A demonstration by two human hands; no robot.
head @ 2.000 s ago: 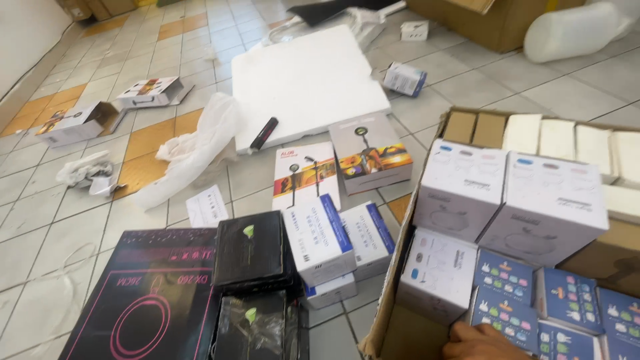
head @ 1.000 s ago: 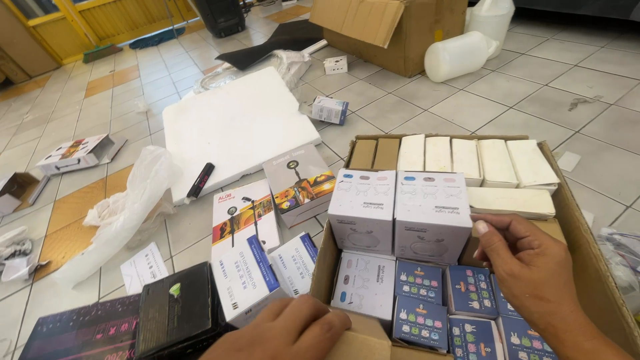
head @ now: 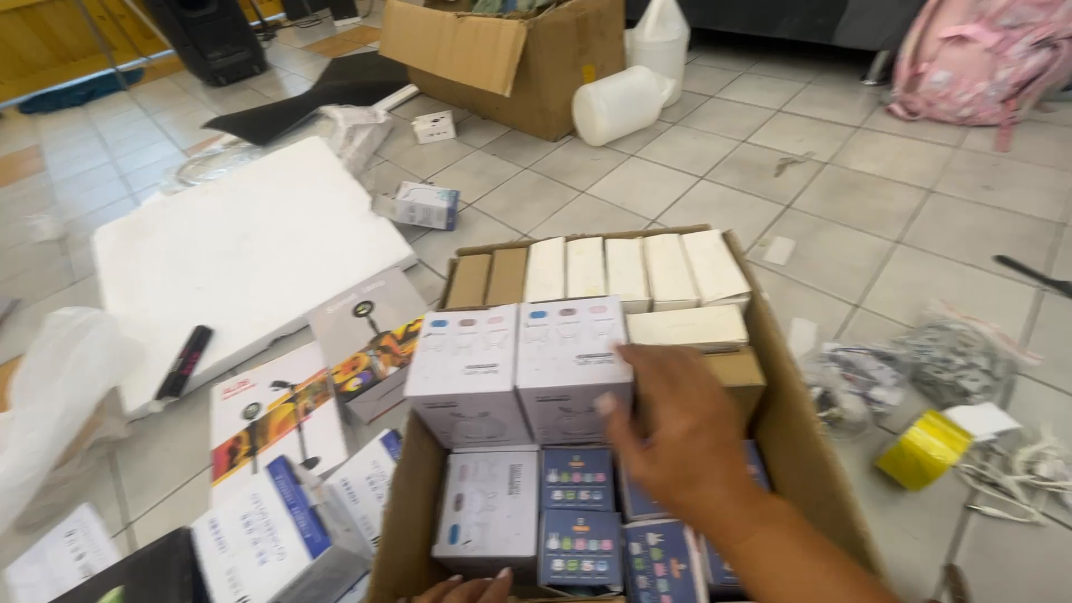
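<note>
An open cardboard carton (head: 804, 469) holds several small boxes. My right hand (head: 682, 427) reaches in, its thumb and fingers against the right side of a white and grey product box (head: 574, 364); a matching box (head: 463, 377) stands beside it on the left. Another white box (head: 487, 502) lies lower in the carton, next to dark blue boxes with small colored figures (head: 579, 548). At the bottom edge, only the fingers of my left hand (head: 469, 590) show, by the carton's near side; whether they grip anything is hidden. Narrow cream boxes (head: 586, 268) line the far side.
Left of the carton are a white foam sheet (head: 243, 243), a black marker-like tube (head: 184, 363), lamp boxes (head: 276, 410) and blue-white boxes (head: 260, 536). Beyond stand a large carton (head: 553, 75) and plastic jugs (head: 620, 105). Yellow tape (head: 925, 450), cables and bagged parts lie right.
The view has swung to the right. My right hand has moved from the carton's right side over the small boxes inside. My left hand has dropped mostly out of view.
</note>
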